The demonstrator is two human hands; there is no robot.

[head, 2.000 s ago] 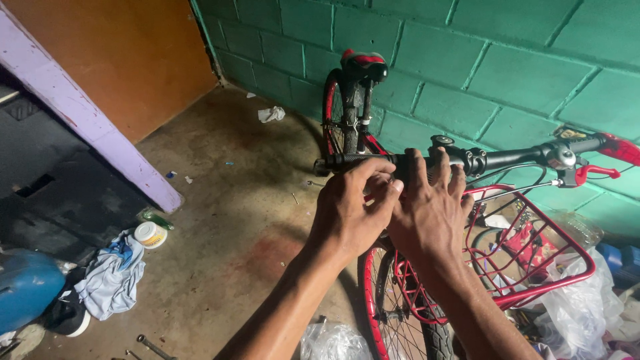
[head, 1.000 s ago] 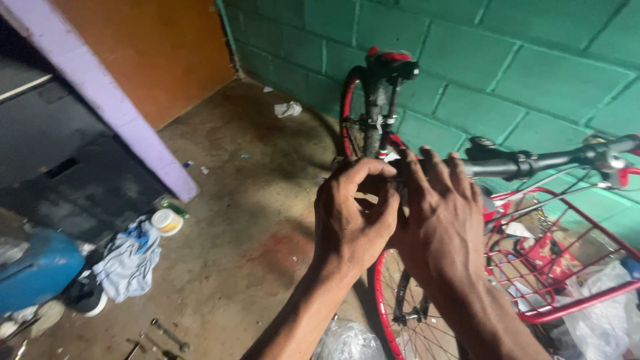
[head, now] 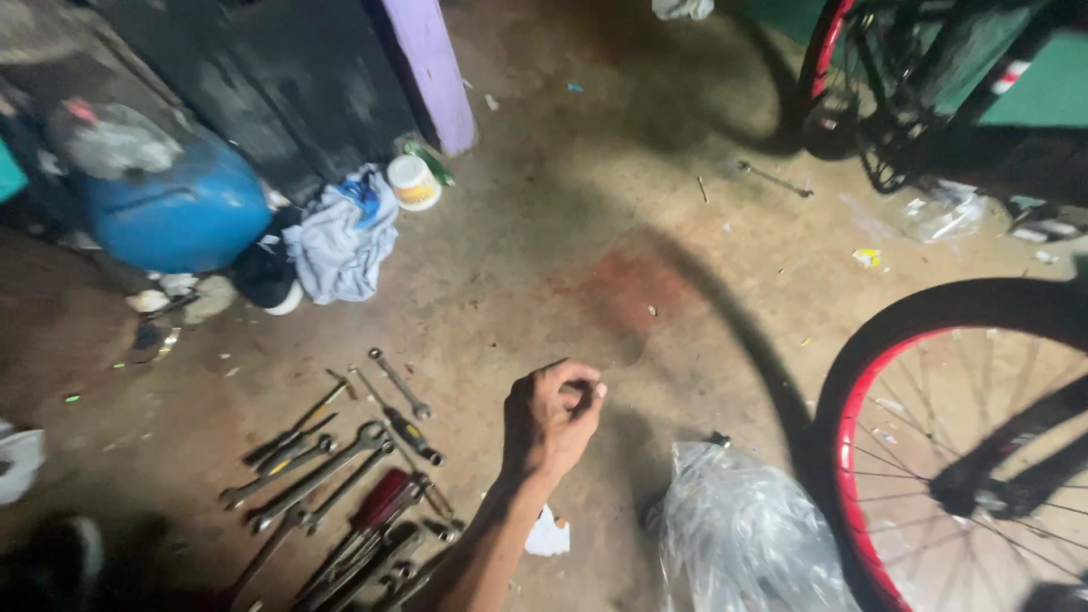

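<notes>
My left hand (head: pixel 554 416) is over the concrete floor in the middle of the view, its thumb and index finger curled toward each other. Whether something small is between the fingertips cannot be told. Left of it, several combination wrenches (head: pixel 323 476) lie in a group with screwdrivers, one with a red handle (head: pixel 382 501). A smaller wrench (head: pixel 399 382) rests at the top of the group. To the right stands a bicycle's front wheel (head: pixel 850 425) with a red rim and black tyre. My right hand is out of the frame.
A clear plastic bag (head: pixel 748 527) lies beside the wheel. Another wrench (head: pixel 775 179) is on the floor near the bicycle's crank. At the upper left are a white tub (head: pixel 414 182), a pale cloth (head: pixel 344 242), a dark shoe (head: pixel 268 272) and a blue container (head: pixel 178 204).
Both hands were together at the bicycle's handlebar; my left hand is now away from it, over the floor, and my right hand has left the view. The view has swung down and left.
</notes>
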